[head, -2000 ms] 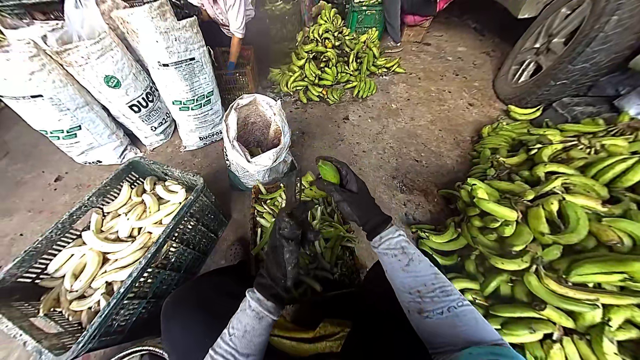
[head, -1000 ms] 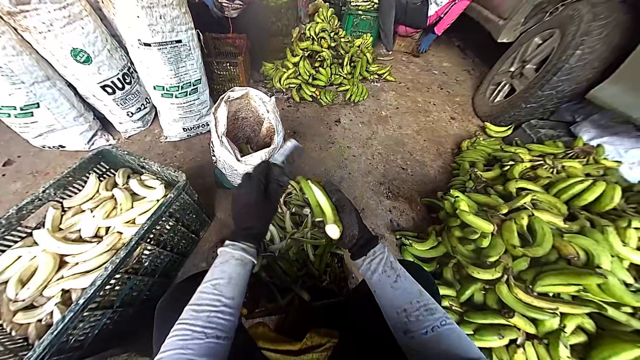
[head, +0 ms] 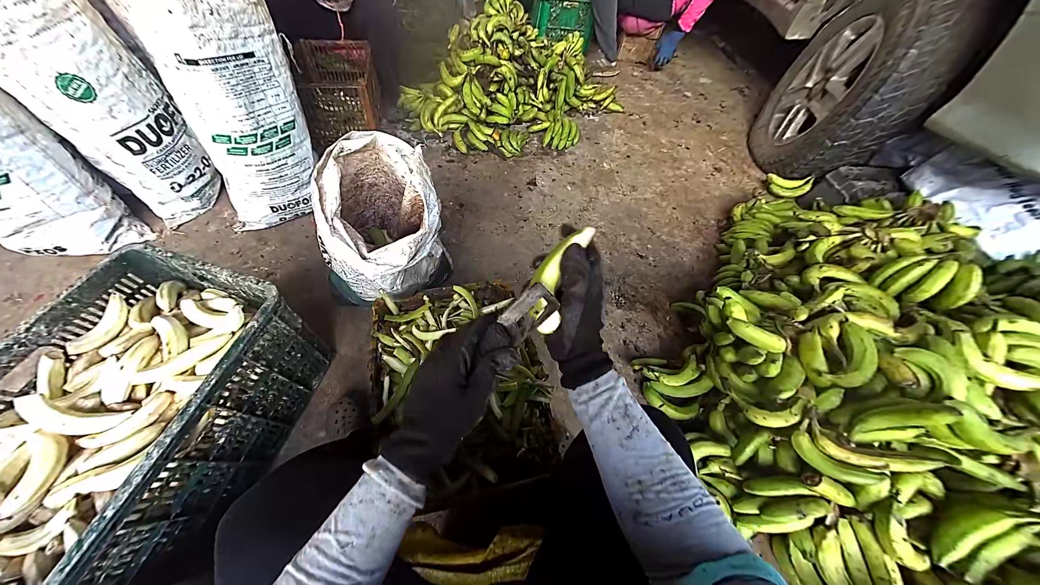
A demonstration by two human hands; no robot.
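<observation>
My right hand (head: 578, 305), in a dark glove, grips a green plantain (head: 552, 264) with its ends bared to pale flesh. Gloved too, my left hand (head: 459, 382) holds a short flat-bladed tool (head: 520, 307), its blade against the plantain's near side. Beneath both hands a crate of green peel strips (head: 418, 329) stands between my knees. At the left, a dark green plastic crate (head: 284, 325) holds peeled plantains (head: 122, 390). A large heap of unpeeled green plantains (head: 812, 390) lies at the right.
An open white sack (head: 378, 268) stands beyond the peel crate. Full fertilizer sacks (head: 244, 106) line the upper left, beside a brown crate (head: 335, 85). Another plantain heap (head: 504, 89) lies ahead, near a green crate (head: 562, 18). A vehicle wheel (head: 845, 81) and a person's gloved hand (head: 668, 47) are farther off.
The plantain was whole and green two seconds ago; one second ago pale flesh showed on it. My left hand has brought the tool from beside the white sack down onto the plantain.
</observation>
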